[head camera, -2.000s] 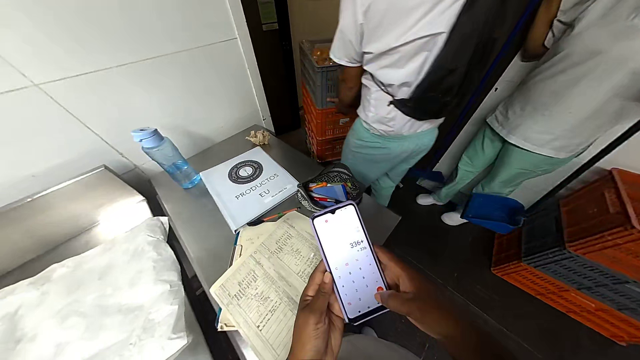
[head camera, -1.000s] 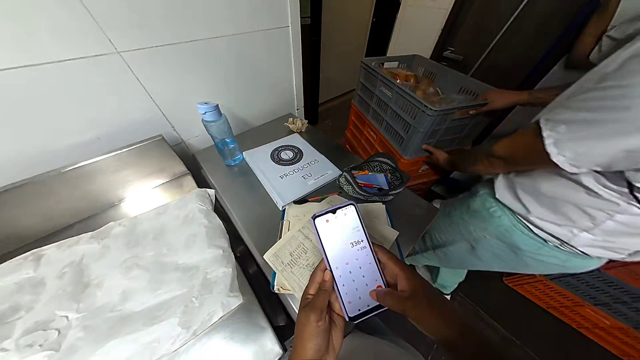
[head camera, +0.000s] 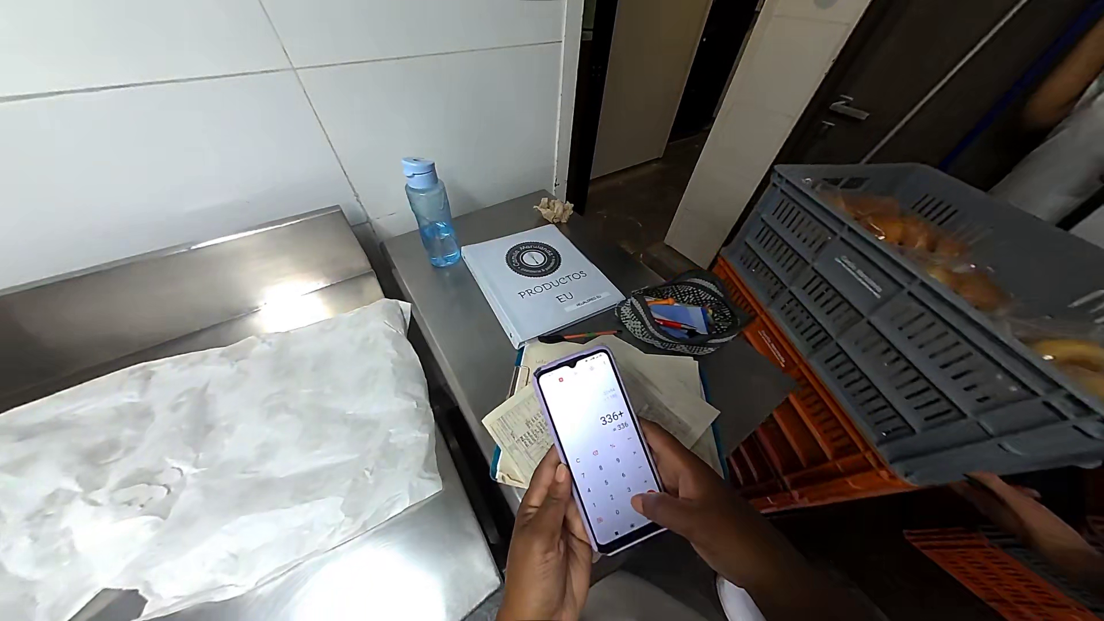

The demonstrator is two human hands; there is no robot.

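My left hand (head camera: 550, 535) grips the lower left side of a smartphone (head camera: 599, 448) in a purple case, which shows a calculator. My right hand (head camera: 681, 492) holds its lower right side, the thumb over the keypad. Beneath and behind the phone, handwritten papers (head camera: 660, 379) lie on a clipboard. Beyond them are a pen (head camera: 580, 336), a white binder (head camera: 545, 289) with printed writing and a patterned pencil case (head camera: 720, 332), unzipped, with pens inside. A blue water bottle (head camera: 434, 220) stands upright left of the binder, and crumpled paper (head camera: 554, 210) lies behind it.
White paper sheets (head camera: 216, 448) cover part of a steel counter (head camera: 345, 573) at left. At right, a grey plastic crate (head camera: 862, 319) holds bagged bread (head camera: 923, 237), above orange crates (head camera: 802, 457). A co-worker's hand (head camera: 1018, 517) is under the grey crate; another person's arm (head camera: 1065, 82) shows at upper right.
The grey crate, earlier on the orange crates with a co-worker's hands on it, is now nearer and tilted. The phone stays in my hands. The view has swung right and then closer over the table.
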